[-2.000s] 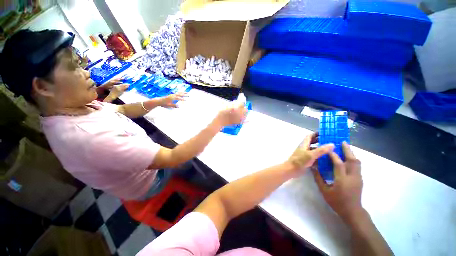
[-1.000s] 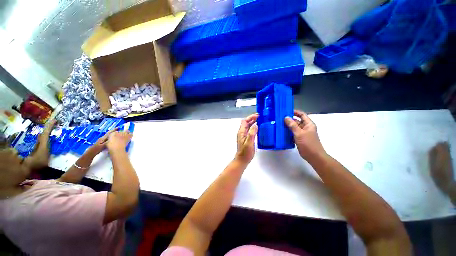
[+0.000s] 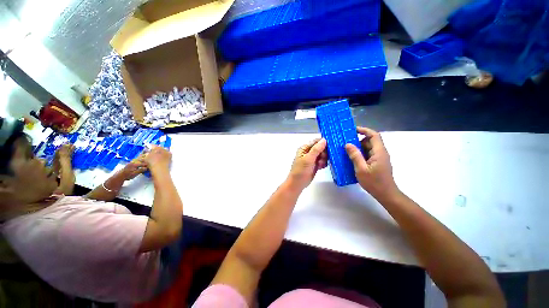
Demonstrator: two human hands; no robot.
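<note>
A thick dark blue nested tray stack (image 3: 339, 141) is held up over the white table, its ridged side facing me, its top leaning slightly left. My right hand (image 3: 374, 162) grips its right edge, thumb across the ridged side. My left hand (image 3: 309, 161) holds its left edge between thumb and fingers. Whether a single tray is parted from the stack cannot be told.
White-topped table (image 3: 241, 174) with a dark strip behind. A neighbour (image 3: 84, 234) sits at left, hands on a row of blue trays (image 3: 102, 151). Behind are an open carton (image 3: 207, 78) of white pieces, a white-and-grey heap (image 3: 108, 99) and bulk tray bundles (image 3: 307, 75).
The stack has turned in my hands, from its hollowed face and side showing to its ridged side facing me. Compared with the oldest frame, the view has swung right.
</note>
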